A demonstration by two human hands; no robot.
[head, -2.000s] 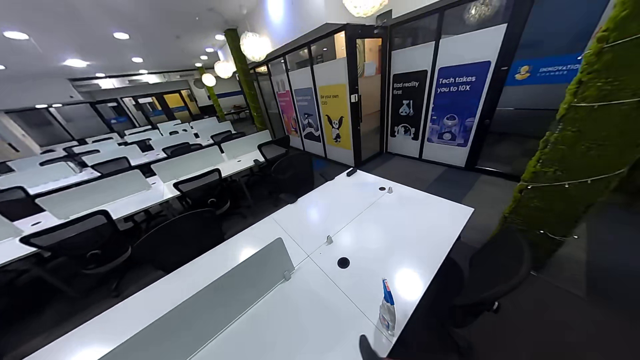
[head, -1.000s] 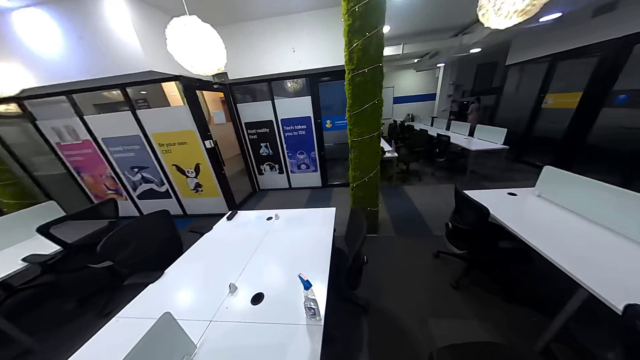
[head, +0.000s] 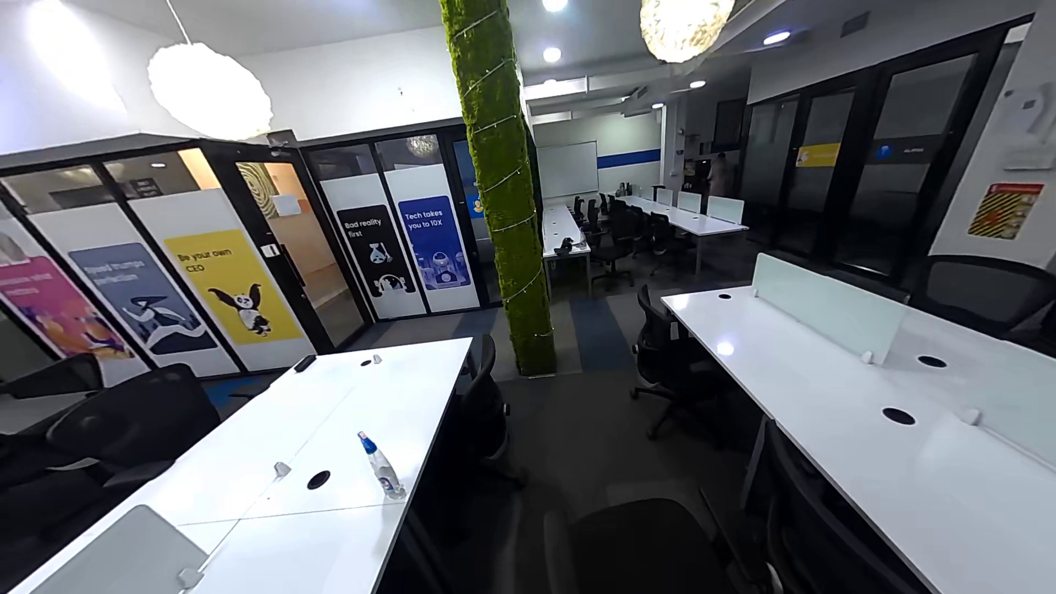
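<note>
Neither my left hand nor my right hand shows in the head view now. A clear spray bottle with a blue top (head: 382, 466) stands near the right edge of the white desk (head: 330, 412) at the left. Beside it lie a round black cable grommet (head: 318, 479) and a small divider clamp (head: 282, 469). A frosted desk divider (head: 136, 553) rises at the lower left. At the desk's far end lies a small dark object (head: 305, 363).
A moss-covered pillar (head: 511, 206) stands beyond the desk. Black office chairs (head: 672, 363) line the dark carpeted aisle. Another white desk (head: 825, 388) with a frosted divider (head: 829, 309) runs along the right. A person (head: 721, 175) is faintly visible far back.
The view has swung right, bringing the pillar and right-hand desk into sight. Two seconds ago, part of a dark hand-like shape showed at the bottom edge near the bottle; it is gone from view.
</note>
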